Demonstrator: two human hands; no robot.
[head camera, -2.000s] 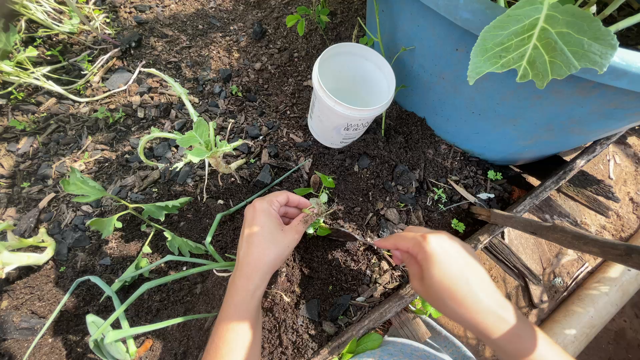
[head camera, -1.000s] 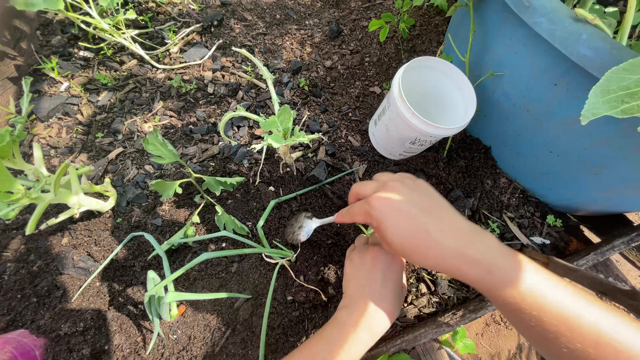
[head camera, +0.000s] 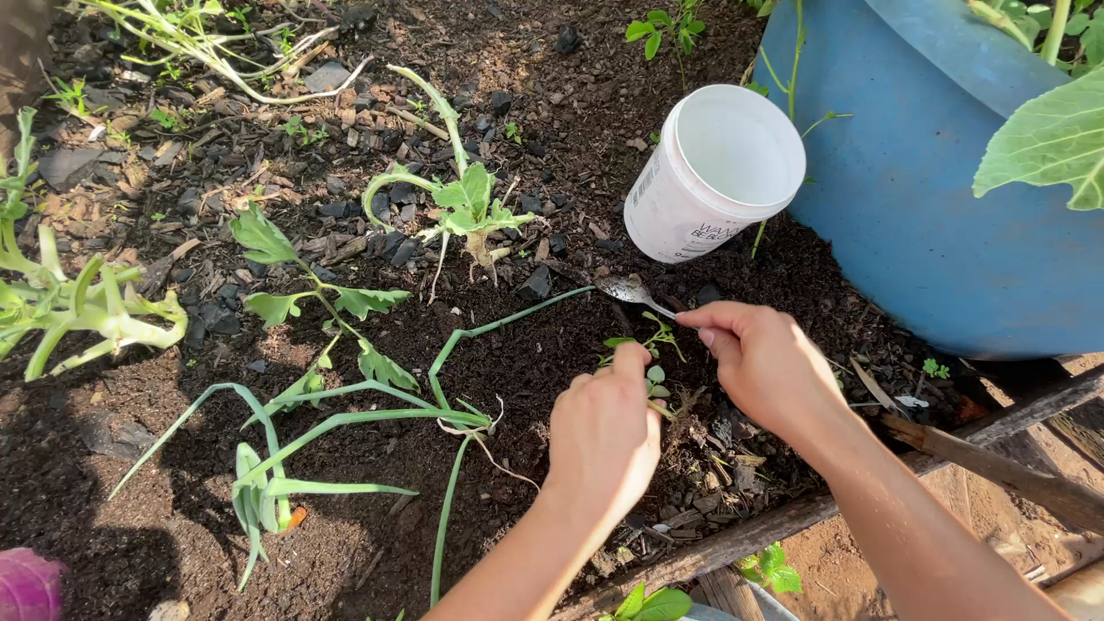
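My right hand (head camera: 763, 362) grips the handle of a metal spoon (head camera: 628, 291), whose bowl rests on or just above dark soil (head camera: 535, 362). Close to its left, my left hand (head camera: 608, 423) has its fingers around a small leafy seedling (head camera: 660, 388); roots show on the right side of the fingers. Left of that hand, a green onion plant (head camera: 362, 418) lies on the soil with its pale roots bared. A white plastic tub (head camera: 716, 172), open at the top and bearing print, stands tilted just beyond the spoon.
A large blue planter (head camera: 940, 190) fills the upper right. A wooden edging board (head camera: 733, 539) runs along the bed's lower right. Wilted leafy plants (head camera: 470, 203) and a stripped stalk (head camera: 95, 310) stand at the left. A stick (head camera: 1000, 470) crosses the edging.
The spoon bowl has moved from beside the onion roots to near the tub. My hands, close together one second ago, are now farther apart, with the seedling in view at my left fingers.
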